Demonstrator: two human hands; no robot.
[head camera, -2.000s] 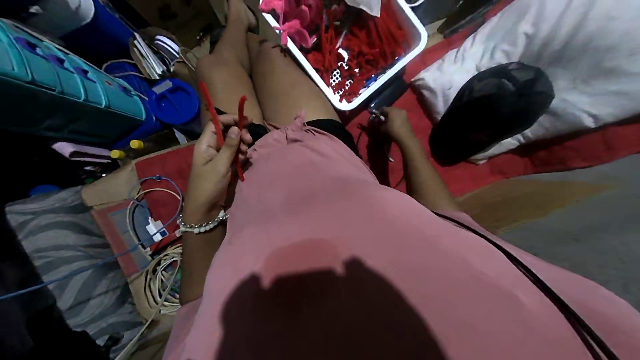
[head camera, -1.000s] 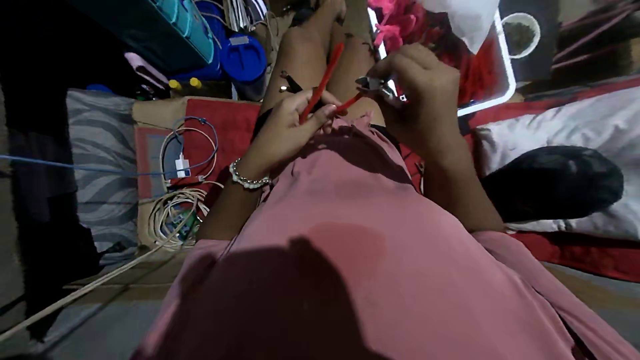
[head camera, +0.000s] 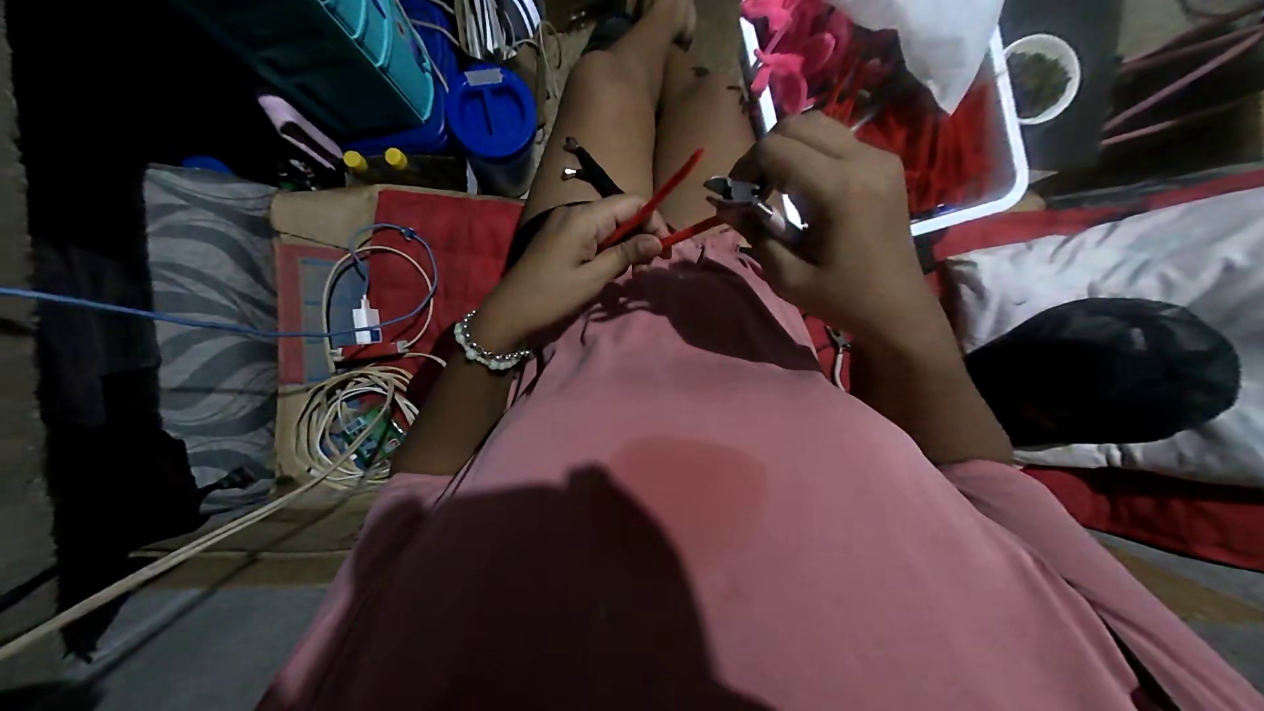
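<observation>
My left hand, with a beaded bracelet at its wrist, pinches a red fuzzy stem that looks like a pipe cleaner; it shows as two angled lengths. One length slants up, the other runs right to the pliers. In my right hand is a small pair of metal pliers or cutters, its jaws at that length's right end. Whether the jaws are closed on it cannot be told. A dark tool or cord end pokes out behind my left hand, over my thigh.
A white-rimmed bin of red and pink fuzzy pieces stands ahead right, partly under a white plastic bag. A black rounded object lies on a pillow at right. Coiled cables and a blue-lidded container are at left.
My right hand has come from beside the bin, at my right thigh, up to my left hand, bringing the pliers to the red stem. Since one second ago both hands look much the same.
</observation>
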